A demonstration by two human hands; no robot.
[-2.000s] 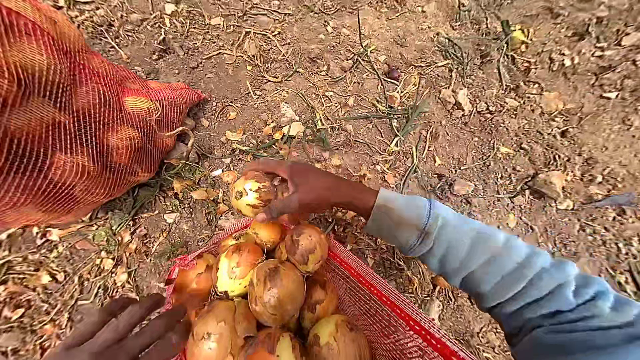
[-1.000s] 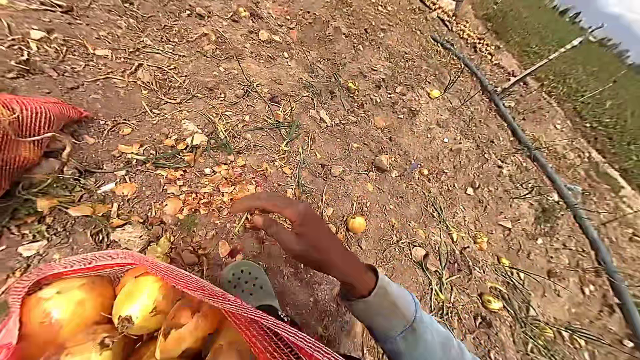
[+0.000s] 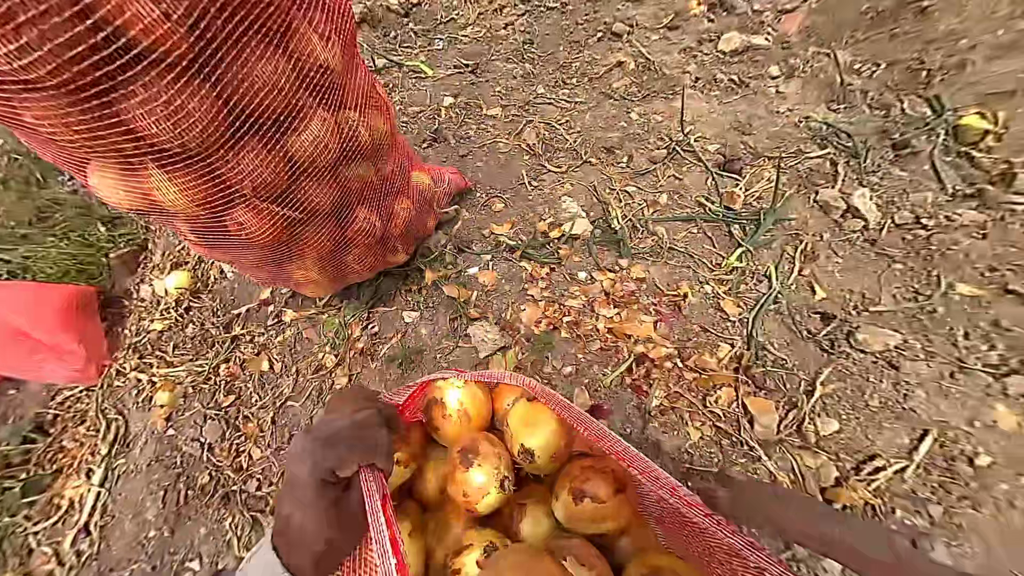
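My left hand (image 3: 332, 476) grips the rim of an open red mesh sack (image 3: 632, 464) at the bottom of the head view. Several yellow-brown onions (image 3: 480, 472) fill the sack, some with dark, peeling skin. A blurred brown shape, apparently my right hand (image 3: 768, 512) and forearm, lies along the outside of the sack's right rim. Its fingers cannot be made out, nor whether it touches the rim. The lower part of the sack is out of frame.
A large, full red mesh sack of onions (image 3: 256, 152) rests on the soil at the upper left. Left of it is a red object (image 3: 52, 332), partly cut off. Dry skins (image 3: 632, 320), stones and green leaves litter the ground, with a loose onion (image 3: 976, 126) at the right.
My left hand, spread over the onions two seconds ago, now holds the sack's rim. My right hand, which held an onion two seconds ago, is now low at the right. The view has swung back left.
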